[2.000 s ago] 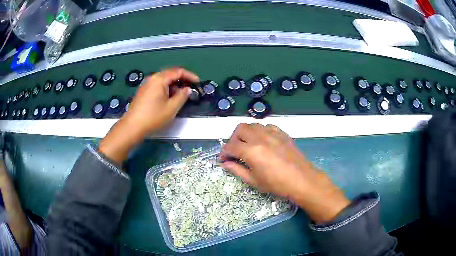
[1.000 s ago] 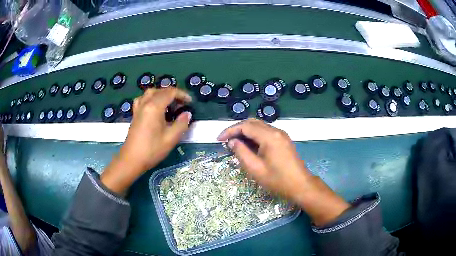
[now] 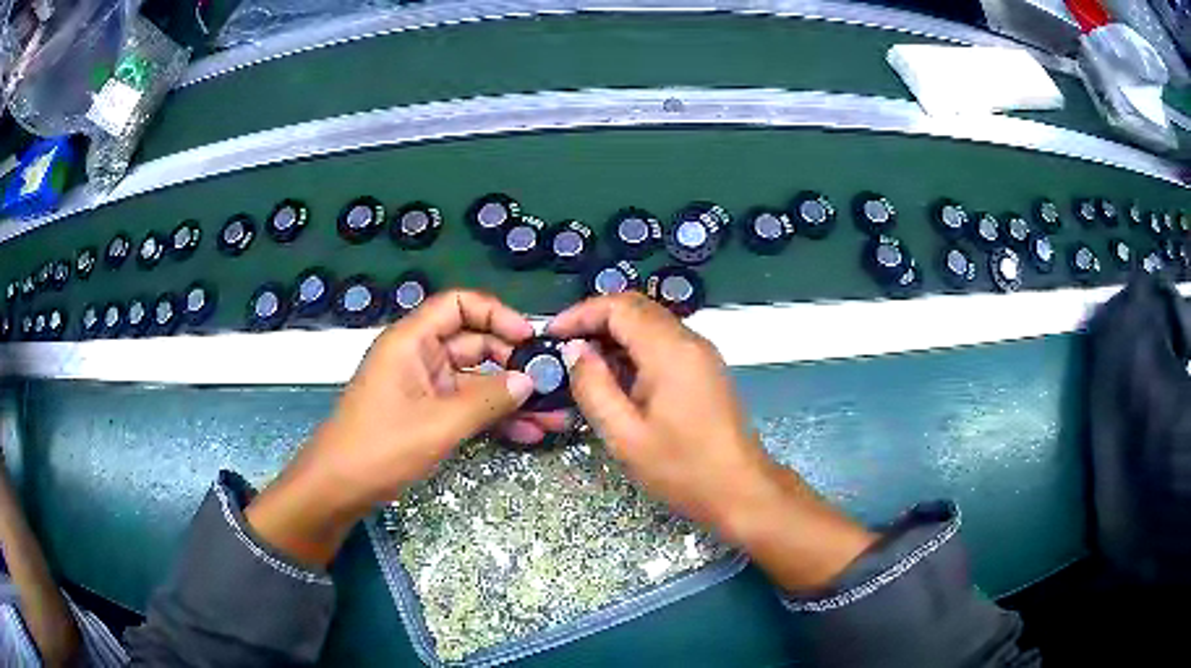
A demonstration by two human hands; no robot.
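My left hand (image 3: 425, 385) holds a round black unit (image 3: 545, 375) with a grey-silver centre between thumb and fingers, above the near belt rail and the tray's back edge. My right hand (image 3: 660, 411) meets it from the right, thumb and forefinger pinched at the unit's upper right edge, where a tiny pale piece seems to show; its shape is too small to tell. The clear plastic tray (image 3: 408, 603) below the hands is heaped with tiny pale yellow-green pieces. Its back edge is partly hidden by my hands.
The green conveyor belt (image 3: 771, 163) carries many black discs in loose rows. A white rail (image 3: 901, 329) runs along its near side. Clear bags and a blue packet (image 3: 37, 179) lie top left, a white pad (image 3: 973, 81) top right. Another person's arm (image 3: 37, 574) is at the left edge, dark cloth (image 3: 1139, 418) at right.
My left hand has brought the black unit from the belt's near side towards me and right. My right hand has risen from over the tray to meet it. The view has shifted slightly.
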